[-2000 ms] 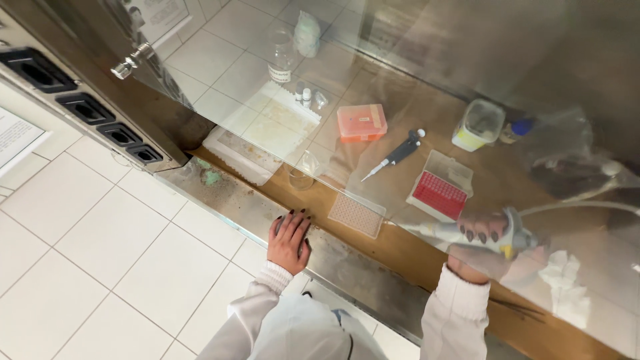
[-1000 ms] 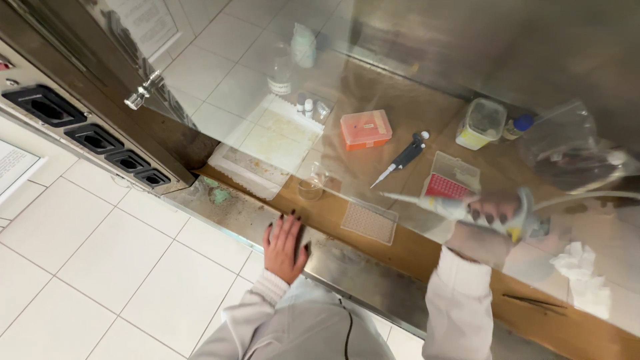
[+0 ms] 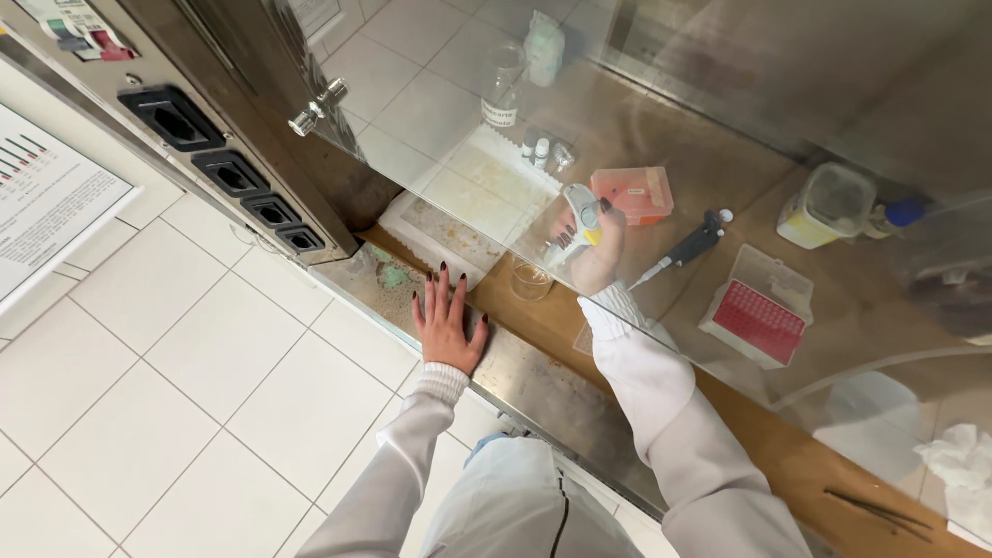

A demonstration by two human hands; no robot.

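My left hand rests flat with fingers spread on the metal front ledge of the cabinet, holding nothing. Behind the glass sash, my right hand grips a white and grey pipette with a yellow part; its tip cannot be made out. Below that hand sits a small clear glass beaker. An orange-red lidded box stands just behind the hand. To its right lies a dark pipette. A rack of red pipette tips has its clear lid raised. My right sleeve mostly covers a clear well plate.
White absorbent paper lies at the left, with small vials and a labelled bottle beyond. A yellow-and-clear container and blue-capped bottle stand at the back right. Tweezers and crumpled tissue lie front right.
My right hand has moved left with the pipette, from beside the red tip rack to near the beaker and the orange-red box. My left hand stays on the ledge.
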